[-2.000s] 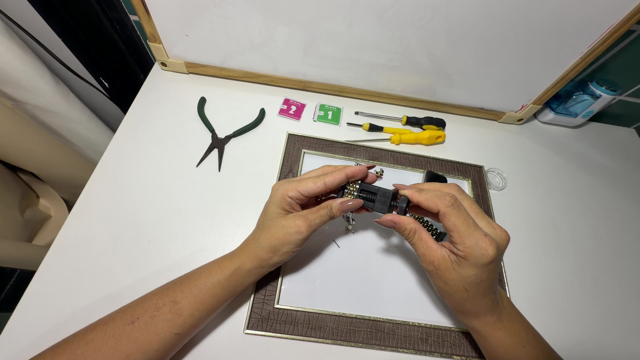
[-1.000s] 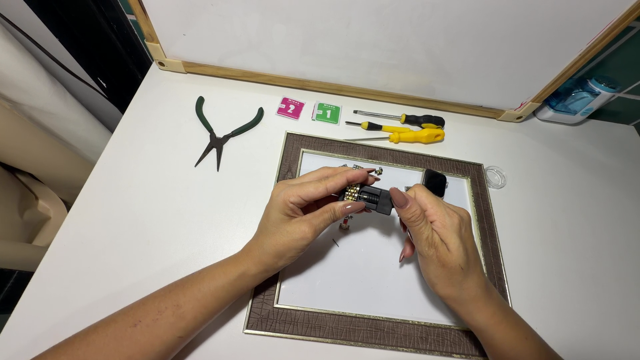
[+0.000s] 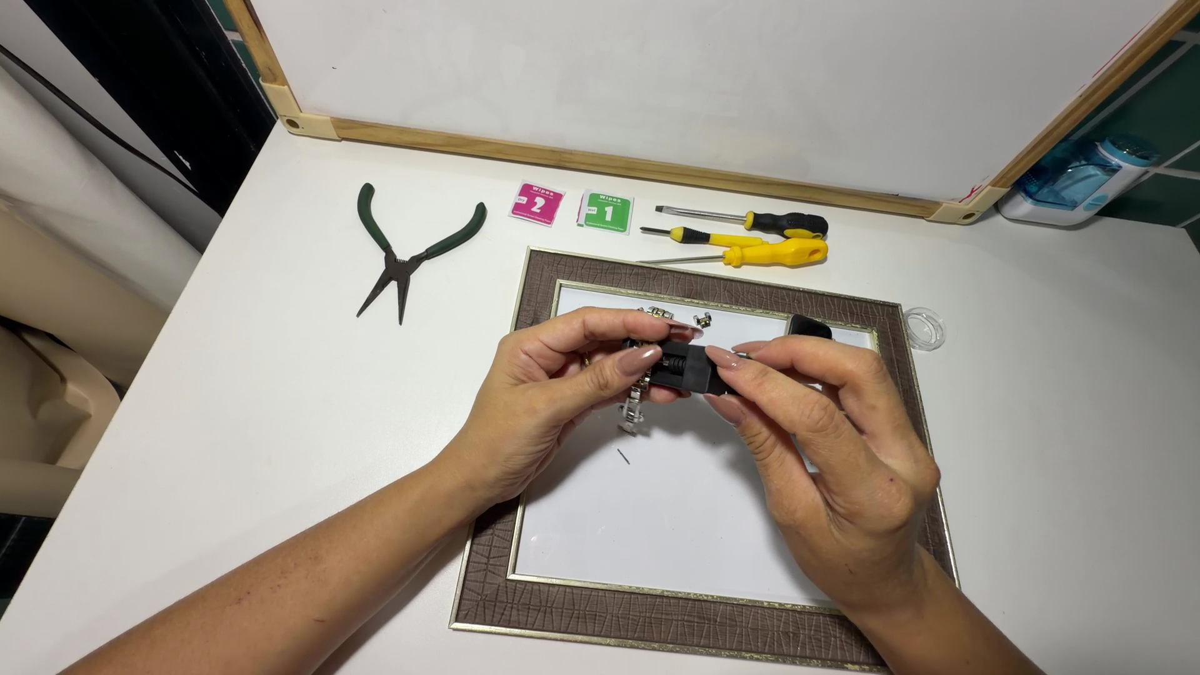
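My left hand [image 3: 562, 398] grips a black plastic watch-band link remover [image 3: 689, 368] by its left end, together with part of a metal watch bracelet [image 3: 633, 403] that hangs down below the fingers. My right hand [image 3: 834, 450] has its thumb and fingertips on the tool's right end. Both hands are above a brown textured picture frame [image 3: 497, 562] with a white panel. On the panel lie a small thin pin [image 3: 623, 457], a small metal bracelet link [image 3: 703, 321], more metal links [image 3: 659, 312] and a black object [image 3: 809, 326], partly hidden behind my right hand.
Green-handled long-nose pliers [image 3: 403, 262] lie open at left. Behind the frame are a pink wipe packet [image 3: 537, 204], a green one [image 3: 607, 212] and several screwdrivers [image 3: 773, 252]. A small clear round dish [image 3: 925, 329] sits at right. A wood-edged whiteboard [image 3: 609, 162] stands at the back.
My right hand has shifted its grip at the tool's right end; its fingers now reach over from above. My left hand has stayed about where it was, still holding the tool.
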